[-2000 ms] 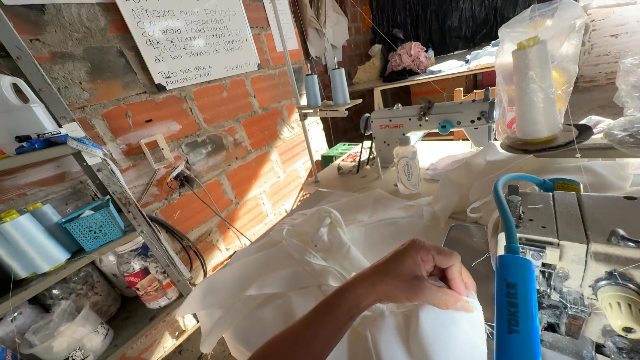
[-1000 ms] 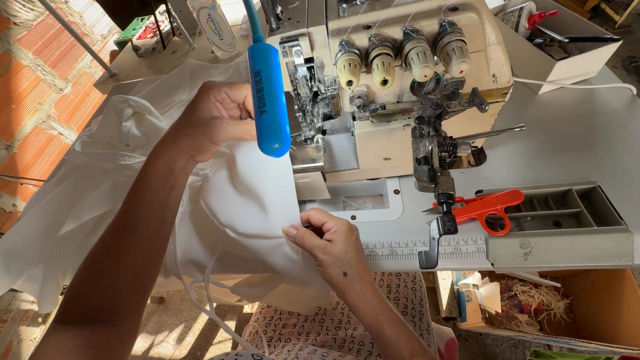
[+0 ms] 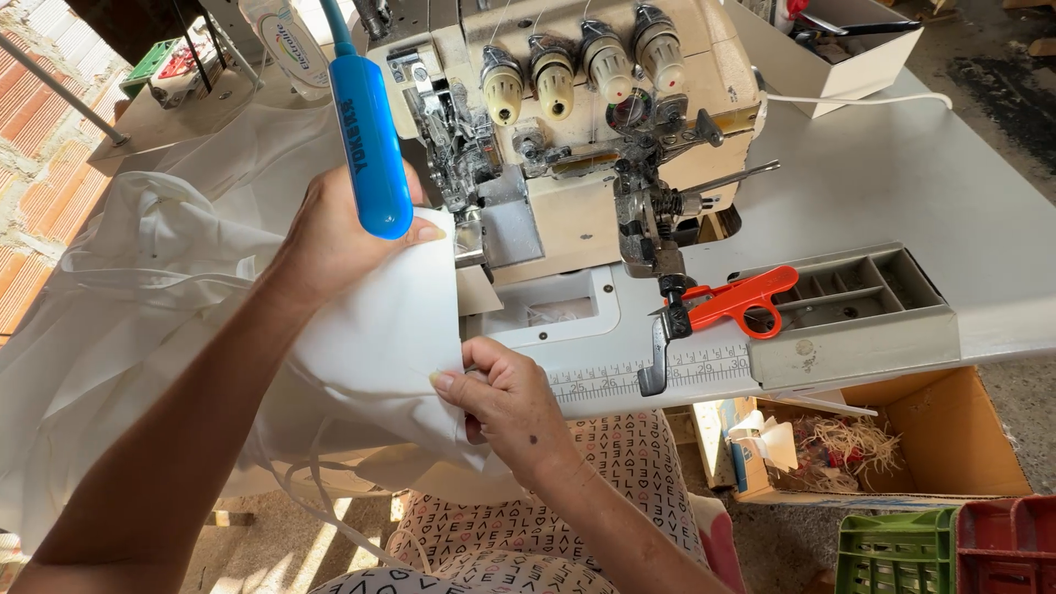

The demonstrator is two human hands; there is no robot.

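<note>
White fabric [image 3: 388, 322] spreads over the left of the sewing table, its straight edge beside the presser foot area of an overlock sewing machine [image 3: 569, 198]. My left hand [image 3: 346, 223] presses the upper part of that edge near the needle area, thumb on top, some fingers hidden behind a blue lamp [image 3: 371, 148]. Lower down, my right hand [image 3: 503, 404] pinches the same edge between thumb and fingers. Thin white fabric strips [image 3: 313, 487] hang below. Orange-handled thread snips [image 3: 742, 305] lie to the right, partly on a grey metal tray [image 3: 858, 346].
A measuring tape strip [image 3: 590, 384] runs along the table's front edge, under a metal lever. An open white box [image 3: 825, 70] with tools stands at back right. Below are a cardboard box [image 3: 940, 437] of thread scraps and green [image 3: 895, 549] and red crates [image 3: 1006, 544]. A labelled bottle [image 3: 289, 49] stands behind the fabric.
The view has swung down and right since the first frame, where only one hand showed. Since one second ago, both hands stay on the fabric edge with little plain change.
</note>
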